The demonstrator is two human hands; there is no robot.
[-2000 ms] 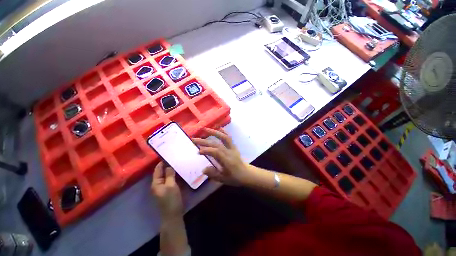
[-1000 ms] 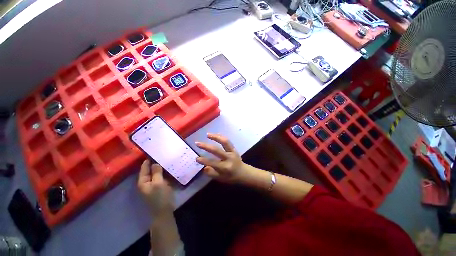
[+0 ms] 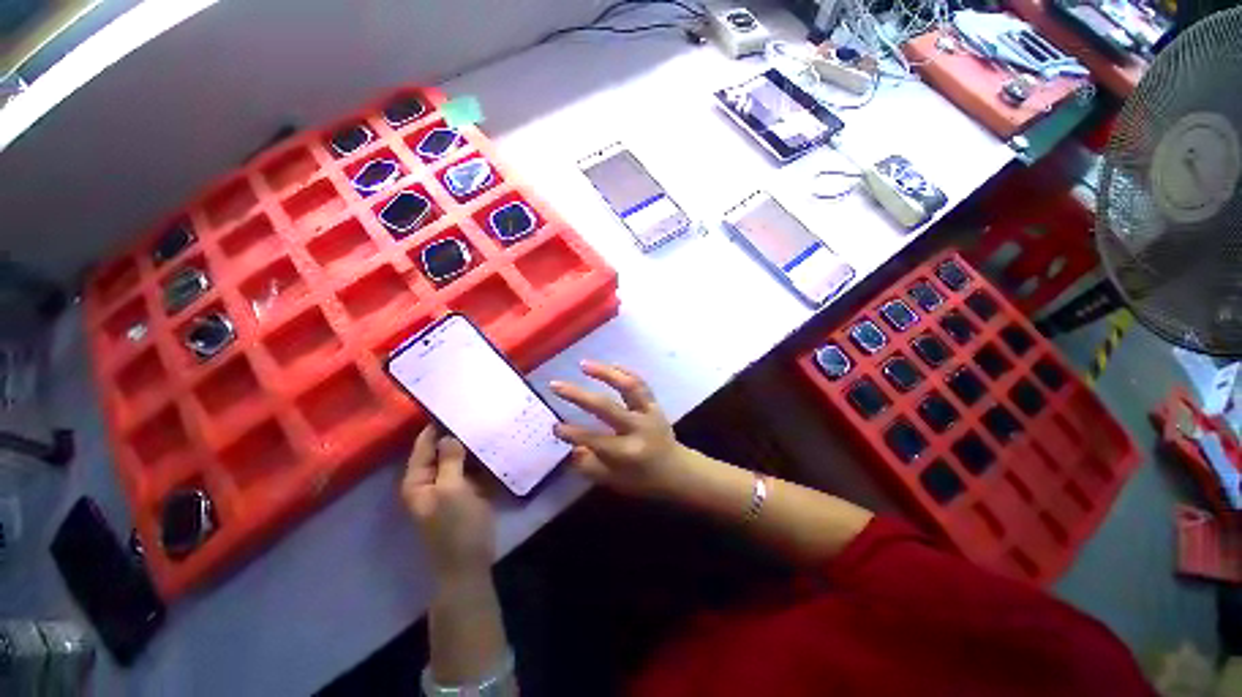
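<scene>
The test smartphone [image 3: 480,404] has a lit whitish screen with small dark marks on its lower part. It is tilted, its upper end over the front edge of the red-orange bench watch tray [image 3: 307,470]. My left hand [image 3: 447,501] is at its lower left edge, fingers partly hidden behind it, holding it. My right hand [image 3: 621,429] is at its right edge, fingers spread, thumb and a fingertip near the screen; it holds nothing. Several smartwatch bodies lie in the tray pockets, one [image 3: 446,259] just behind the phone.
Two other test phones [image 3: 635,198] [image 3: 789,248] and a dark-framed device [image 3: 779,115] lie mid-table. A spare black phone [image 3: 106,580] lies at left. A second watch tray [image 3: 970,409] stands lower at right. A fan [image 3: 1182,184], adapters [image 3: 904,192] and cables are beyond.
Since two seconds ago the screen has changed: the orange patch at its bottom is gone and rows of small marks show. My right fingers have lifted and spread. The view has shifted slightly.
</scene>
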